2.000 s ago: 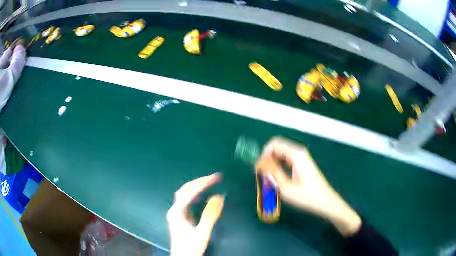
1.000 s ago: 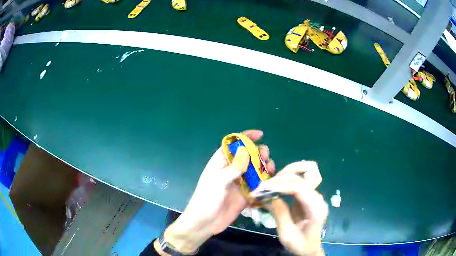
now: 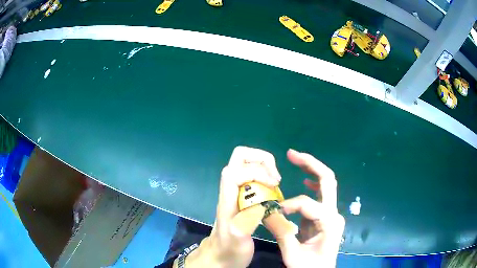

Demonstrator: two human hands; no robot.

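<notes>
A yellow plastic shell [image 3: 257, 194] is held close to me over the green bench, lower centre. Its end with a small round hole and a dark slot shows; the rest is hidden by my fingers. A small dark green circuit board [image 3: 272, 209] sits at the shell's lower right edge. My left hand [image 3: 243, 204] is wrapped around the shell. My right hand [image 3: 308, 212] has its thumb on the board's edge, with its other fingers spread apart. The blue inner part is not visible.
Beyond the white rail [image 3: 225, 46], yellow shells with red wires [image 3: 361, 42] and a flat yellow cover [image 3: 296, 28] lie on the dark green line. A grey post [image 3: 431, 57] stands at right. A carton [image 3: 107, 225] is below left. Part of another person's sleeve [image 3: 7, 47] shows far left.
The shell has turned in my left hand, so its blue inside no longer shows. My right fingers have opened outward. Since the first frame, my left hand has taken hold of the shell.
</notes>
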